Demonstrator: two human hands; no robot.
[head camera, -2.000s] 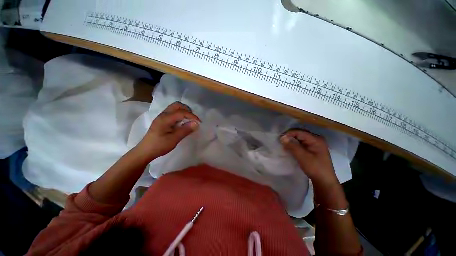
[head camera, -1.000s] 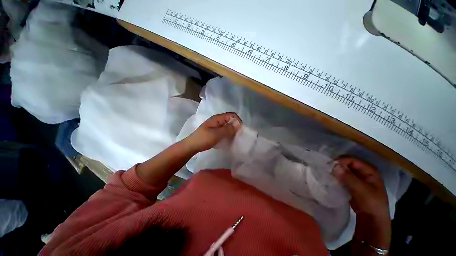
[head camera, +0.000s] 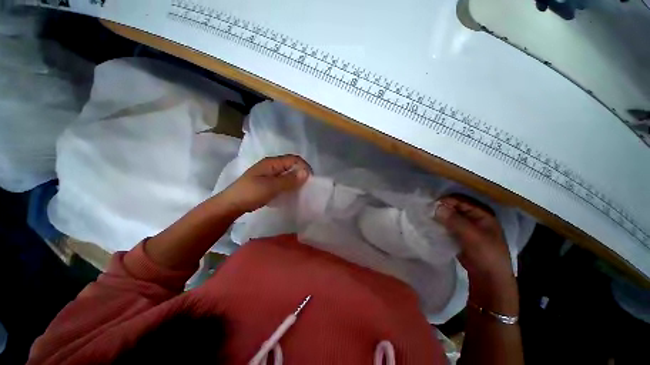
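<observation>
A sheer white fabric piece (head camera: 385, 229) is stretched between my two hands over my lap, below the table's front edge. It is crumpled and see-through in the middle. My left hand (head camera: 274, 182) pinches its left end between thumb and fingers. My right hand (head camera: 474, 227) pinches its right end, with the fingers curled around the fabric. Some fingertips are hidden by the fabric and the fingers. No loose thread can be made out.
The white table (head camera: 399, 53) with a wood-coloured edge and a printed ruler (head camera: 356, 82) lies beyond my hands. The off-white machine bed (head camera: 563, 53) is at the upper right. White fabric bundles (head camera: 132, 157) hang at the left. A pink drawstring (head camera: 281, 331) hangs on my top.
Since two seconds ago, the fabric between my hands has been lifted and spread into a wider panel. The camera view swung left, then partly back. Both hands keep their pinch.
</observation>
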